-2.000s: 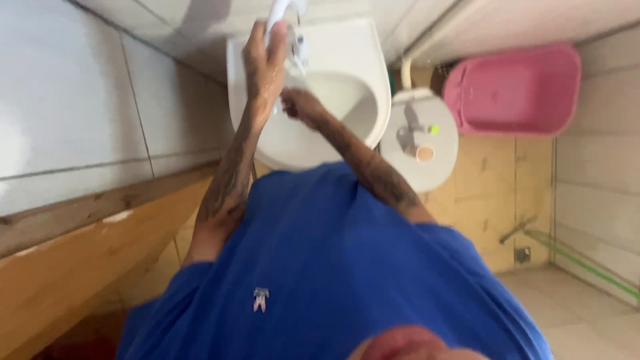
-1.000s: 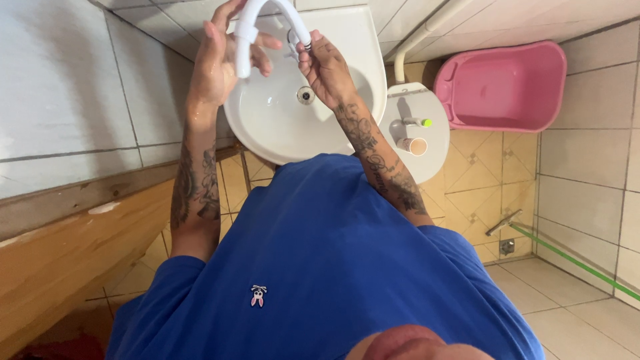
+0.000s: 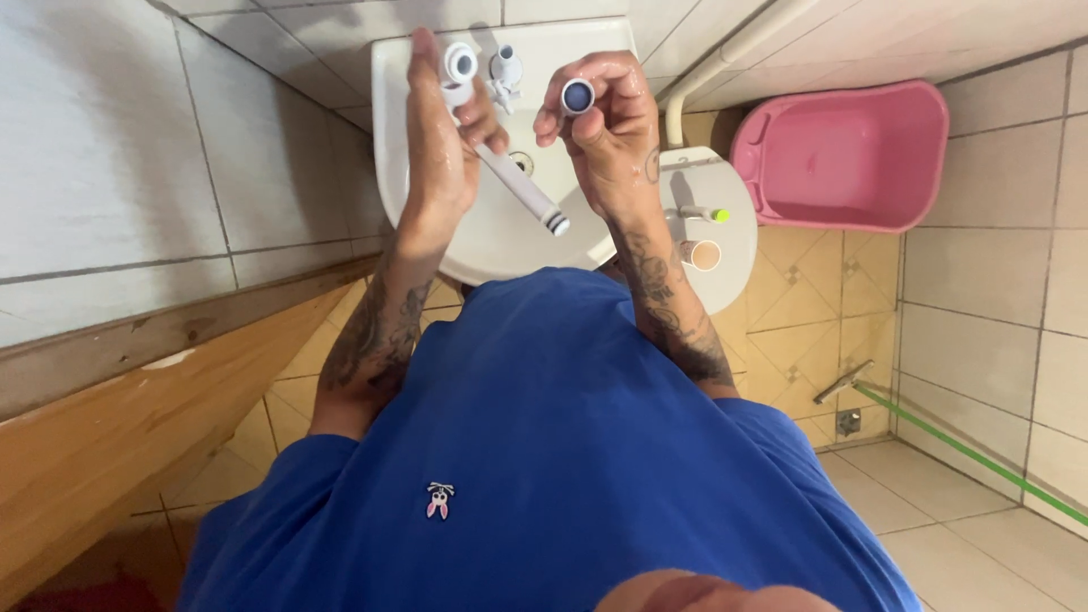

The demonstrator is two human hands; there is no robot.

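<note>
Over the left side of the white washbasin (image 3: 408,76), my left hand (image 3: 446,144) holds a white plastic faucet spout (image 3: 518,183). Its straight tube points down to the right and ends in dark rings; a round white fitting (image 3: 460,63) shows at the upper end, by my thumb. My right hand (image 3: 616,123), wet and above the basin's right side, holds a small white cylindrical piece (image 3: 578,97) with a dark blue round inside facing up. Between the hands, at the basin's back, stands the white faucet body (image 3: 505,72) with its open top and cross handle. The drain (image 3: 521,163) lies below.
Right of the basin, a closed white toilet lid (image 3: 731,272) bears a cup (image 3: 705,255) and a small tube with a green cap (image 3: 720,216). Beyond is a pink plastic tub (image 3: 841,157). A squeegee (image 3: 843,382) with a green pole lies at the right; a wooden door (image 3: 170,416) stands at left.
One second ago a curved white spout spanned both hands. Now the hands are apart, the spout tube is in my left hand and a separate small cylinder is in my right.
</note>
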